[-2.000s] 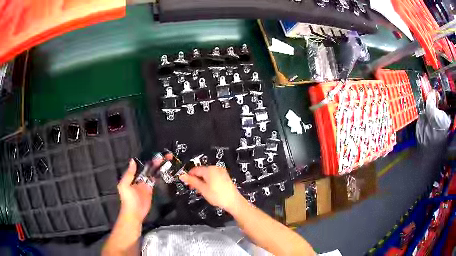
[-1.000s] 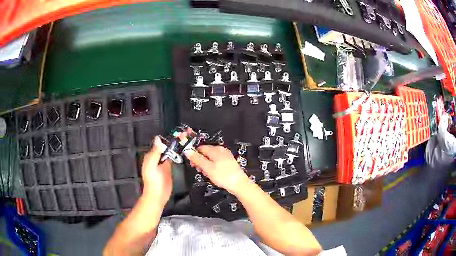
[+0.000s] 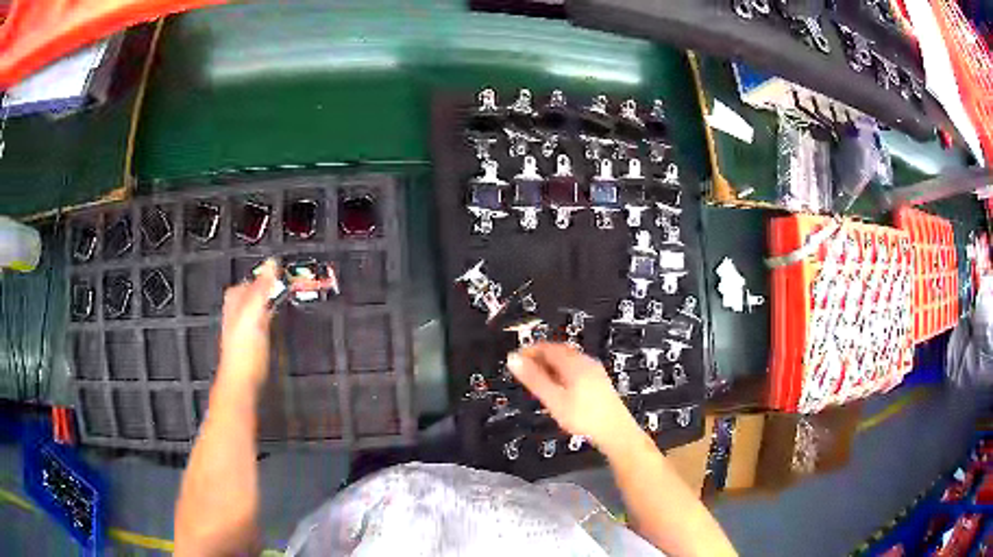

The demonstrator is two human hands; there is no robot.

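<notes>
My left hand is over the second row of the black compartment tray. Its fingertips pinch a small glossy unit, partly hidden by them; a blurred shiny, reddish piece shows just right of them. Bare dark square units sit in the tray's top row and left pockets. My right hand is low over the black clip tray, fingers curled beside a loose-looking clip; whether it holds anything cannot be told. Units in silver spring clips stand in rows there.
Orange-red tray of white-and-silver pieces stands at right, with white paper slips left of it. Cardboard box is below. A raised black shelf edge crosses the top. Blue bin is at lower left.
My hands have parted: my left hand moved left from between the trays to over the compartment tray; my right hand stayed over the clip tray. The view shifted, moving the trays rightward.
</notes>
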